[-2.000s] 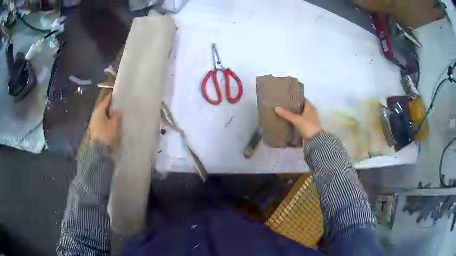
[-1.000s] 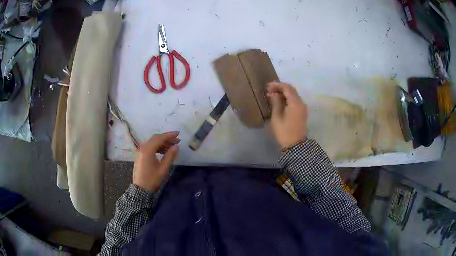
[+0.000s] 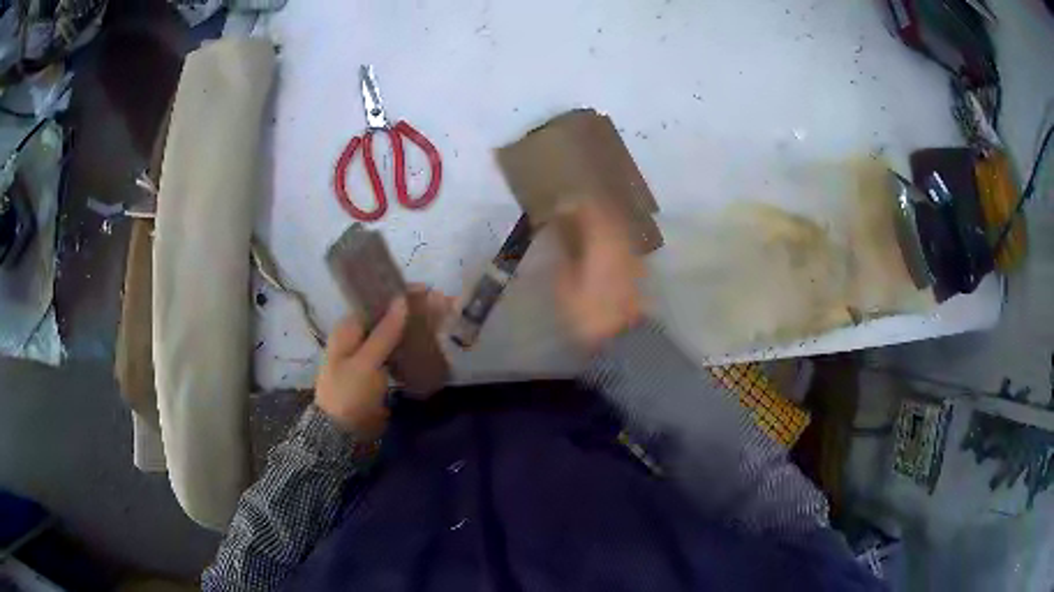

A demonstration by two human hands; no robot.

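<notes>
My left hand (image 3: 361, 368) holds a brown folded cloth piece (image 3: 391, 303), tilted, above the front edge of the white table. My right hand (image 3: 601, 278) is blurred and lies at the lower part of a stack of brown cloth pieces (image 3: 578, 162); whether it grips any piece cannot be told. A narrow dark template (image 3: 495, 283) with a pale mark lies between the hands, its upper end under or against the stack. Red-handled scissors (image 3: 376, 150) lie flat at the left of the table.
A long beige cloth roll (image 3: 214, 278) lies along the table's left edge, with a thin tie strip (image 3: 289, 291) beside it. A dark iron (image 3: 948, 220) stands at the right, near yellow-brown scorch stains. A yellow grid-like object (image 3: 757, 399) shows below the front edge.
My left hand, empty a second ago, now holds a brown piece. My right hand has moved left and down over the stack. The cloth roll, earlier beside my left hand, lies at the table's left edge.
</notes>
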